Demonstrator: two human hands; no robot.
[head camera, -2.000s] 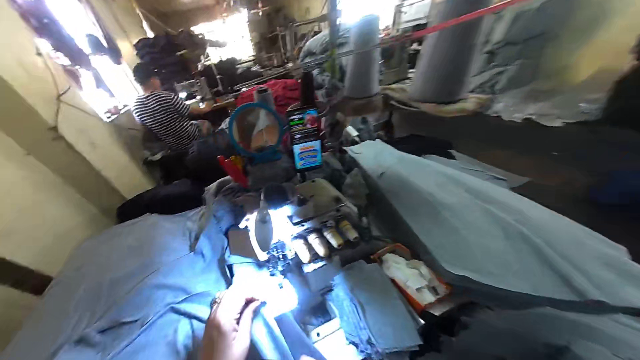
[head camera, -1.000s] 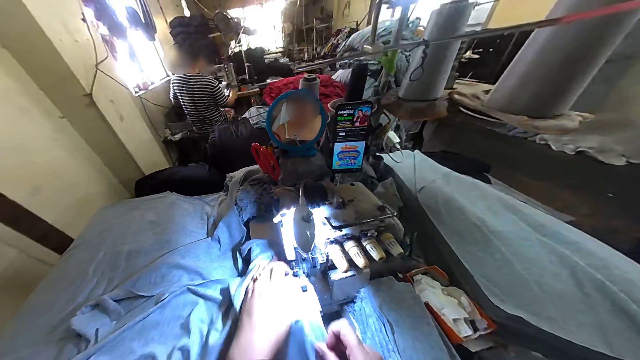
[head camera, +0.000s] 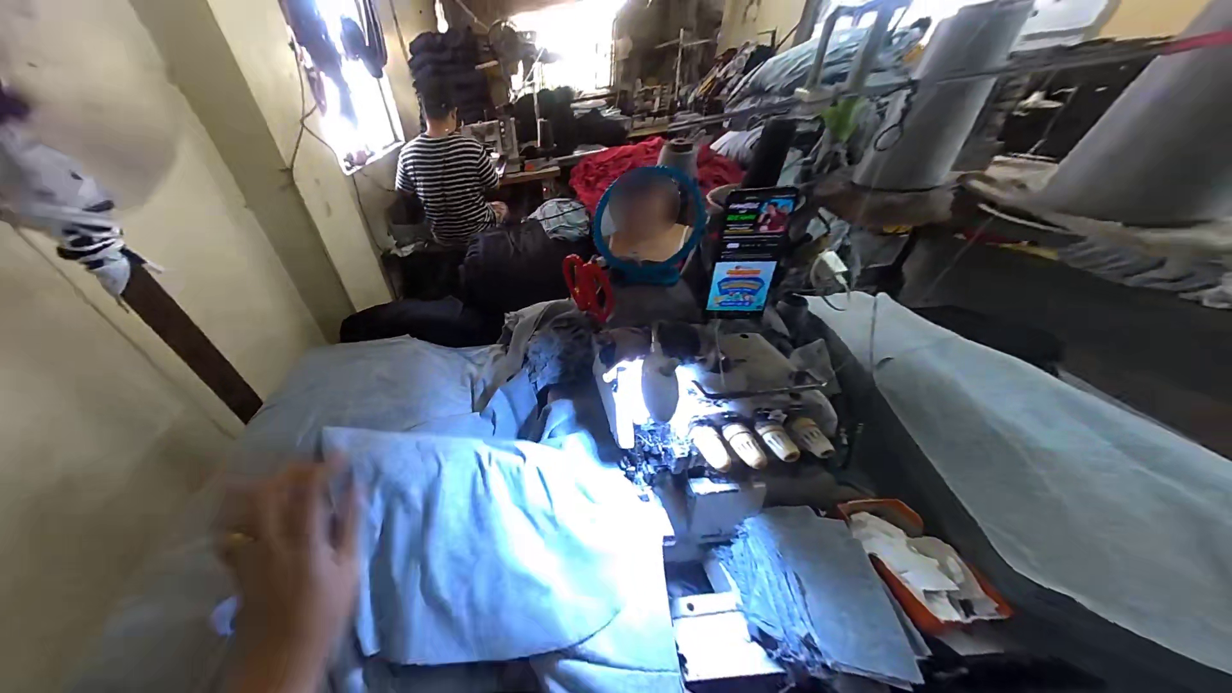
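My left hand (head camera: 294, 558), blurred, is over the left edge of a light blue denim panel (head camera: 491, 549); whether its fingers grip the cloth is unclear. The panel lies spread to the left of an overlock sewing machine (head camera: 741, 366), its right part lit brightly under the machine's lamp. Several cream tension knobs (head camera: 743, 445) line the machine's front. A stack of small denim pieces (head camera: 828, 587) lies to the right of the panel, beyond the machine's white plate (head camera: 717, 640). My right hand is out of view.
An orange tray (head camera: 1001, 608) holds white scraps. Behind the machine stand a blue-rimmed mirror (head camera: 599, 226), red-handled scissors (head camera: 589, 287) and a phone (head camera: 746, 252). More denim (head camera: 1039, 462) lies at right. Large thread cones (head camera: 948, 106) stand behind. A person in a striped shirt (head camera: 448, 183) sits farther back.
A second ago both hands were near the machine; now the left hand is farther left and the right is out of view. The denim panel now lies spread flat beside the machine.
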